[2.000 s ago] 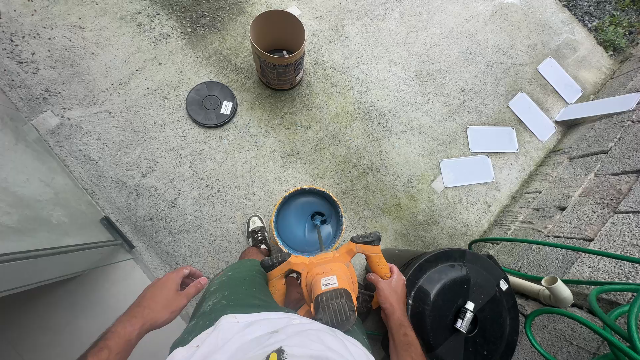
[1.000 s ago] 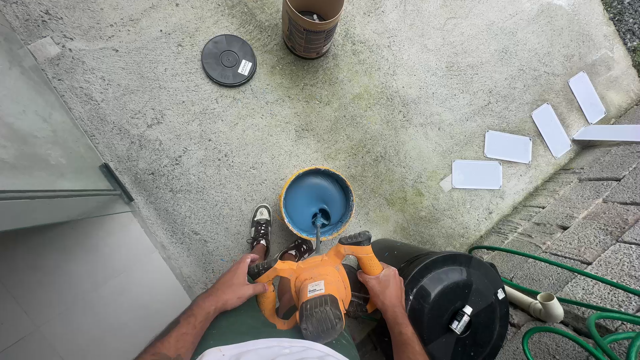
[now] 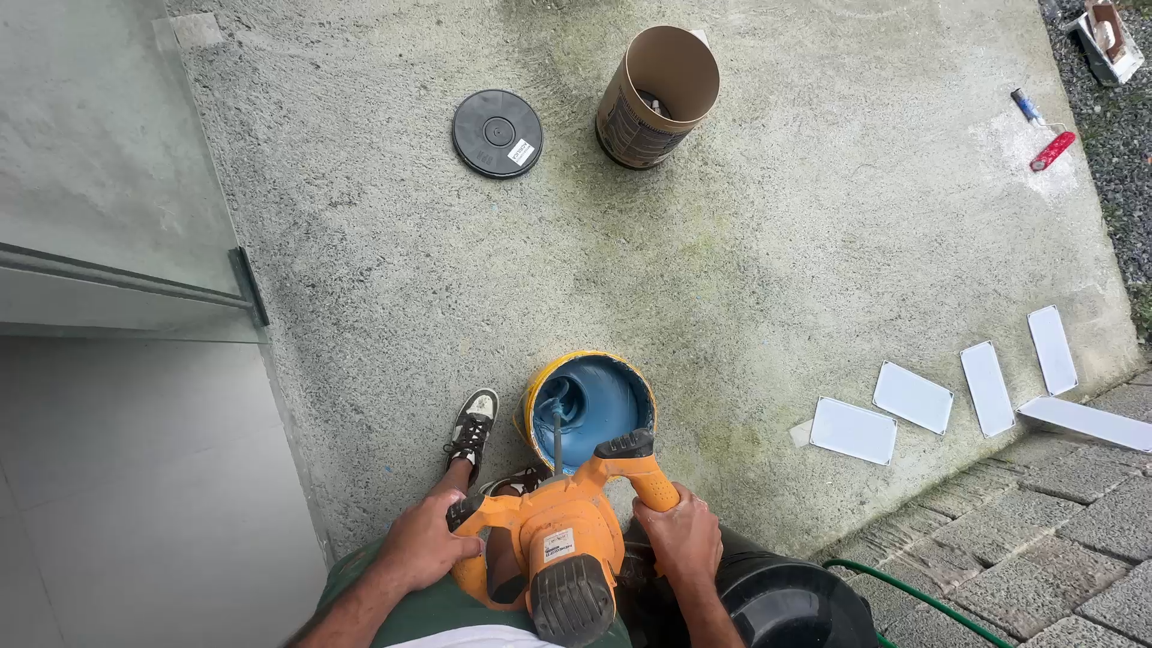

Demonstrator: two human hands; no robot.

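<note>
My left hand grips the left handle of an orange handheld paddle mixer. Around its right handle my right hand is closed. The mixer's shaft reaches into a yellow bucket of blue paint, where the surface swirls around it near the bucket's left side. The mixing head is hidden under the paint. One sneaker stands left of the bucket; the other is partly covered by the mixer.
Ahead are a brown bucket and a black lid. Several white rectangular panels lie at right, beyond them a paint roller and a tray. A black drum, green hose, block wall and glass door flank me.
Two seconds ago my left hand was off the mixer; it has since taken hold of the left handle. The shaft has shifted toward the bucket's left side. The view has moved.
</note>
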